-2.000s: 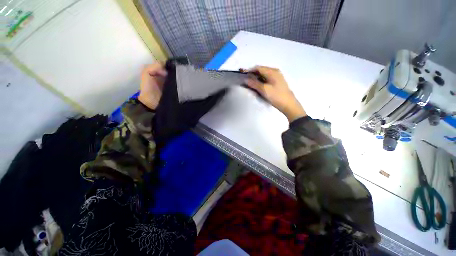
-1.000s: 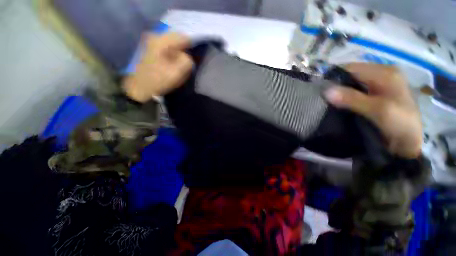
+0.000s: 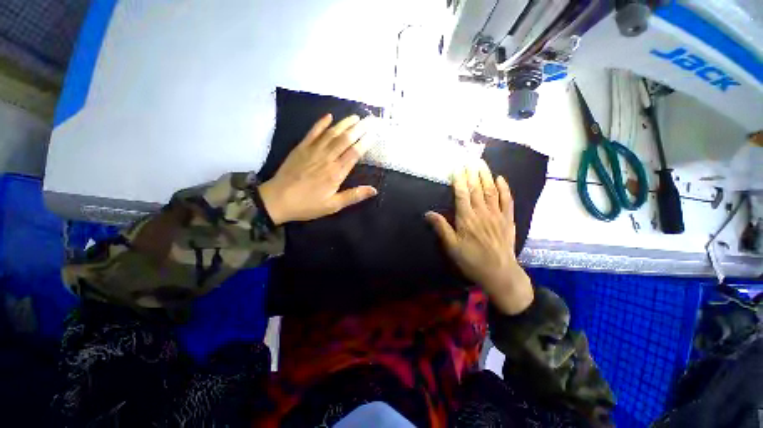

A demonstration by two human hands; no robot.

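Note:
A black garment panel [image 3: 360, 242] lies on the table and hangs over its front edge onto the lap. A pale grey ribbed strip [image 3: 410, 155] lies along its upper middle, washed out by lamp glare. My left hand [image 3: 314, 175] rests flat on the panel's left part, fingertips by the strip's left end. My right hand [image 3: 481, 221] rests flat on the right part, fingertips at the strip's right end. Both hands have spread fingers and grip nothing. The needle area is lost in the glare beyond the cloth.
The white sewing machine head [image 3: 586, 42] with "JACK" lettering stands at the upper right. Green-handled scissors [image 3: 611, 171] and a black-handled screwdriver [image 3: 669, 201] lie right of the panel. Blue mesh crates [image 3: 636, 322] stand below the table. A ruler strip [image 3: 602, 257] runs along the front edge.
The panel was held up and stretched between both hands; now it lies flat on the table under them. Both hands have let go of its edges. The view has turned towards the machine.

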